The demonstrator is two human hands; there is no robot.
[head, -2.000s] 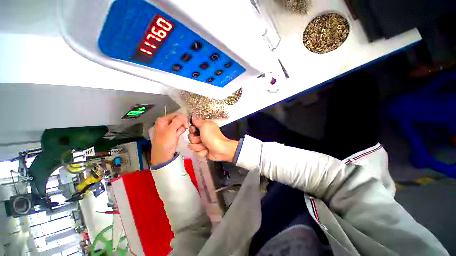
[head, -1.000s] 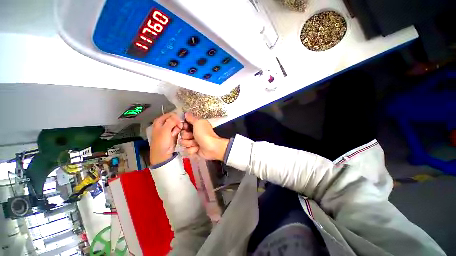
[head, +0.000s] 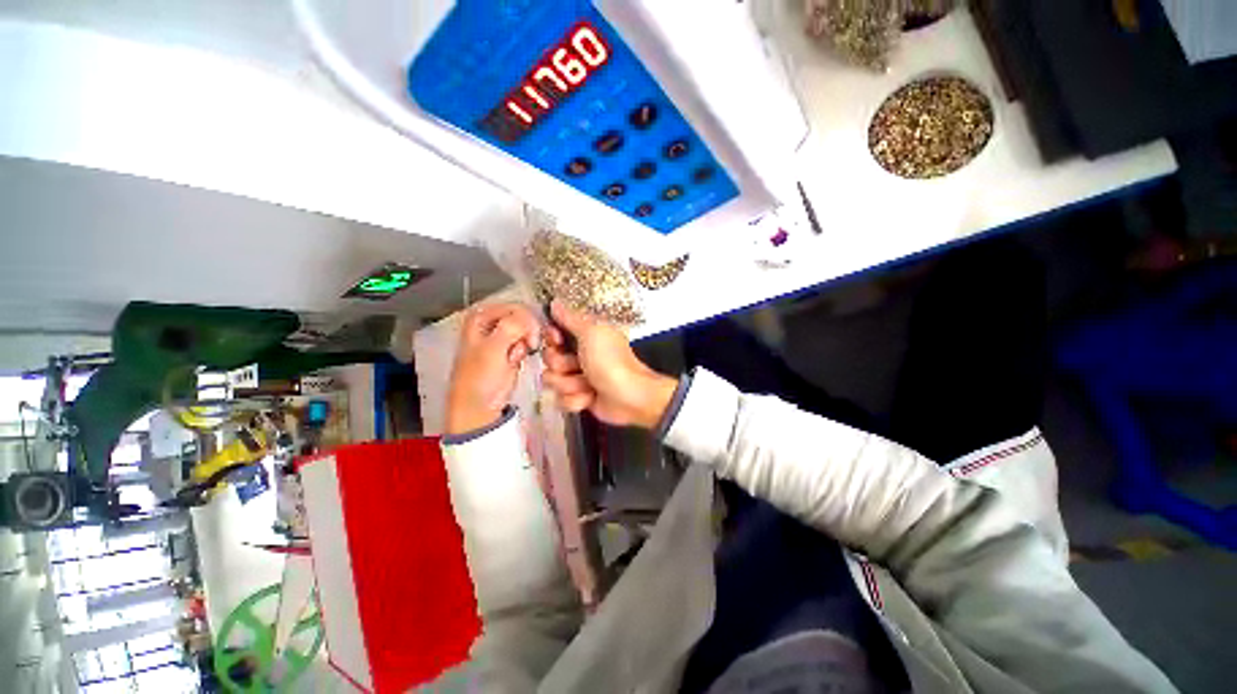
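A clear bag of eyelets (head: pixel 583 275), full of small gold rings, lies at the bench edge below the white machine. My left hand (head: pixel 491 359) pinches the bag's near corner with curled fingers. My right hand (head: pixel 604 369) is beside it, closed on a small dark tool (head: pixel 551 330), possibly snips, at the same corner. The fingertips of both hands are close together and partly hide the corner and the tool. I cannot tell whether the bag is cut.
The machine's blue keypad (head: pixel 583 102) shows 11760. Gold bits fill a round well (head: pixel 931 126) in the white tabletop, and another filled bag (head: pixel 857 30) lies above it. A red block of covers (head: pixel 404 563) stands at my left forearm. A blue stool (head: pixel 1153 407) is at the right.
The view has shifted, so the machine and bench appear further right. My hands remain together at the bag's corner, with only small finger movements.
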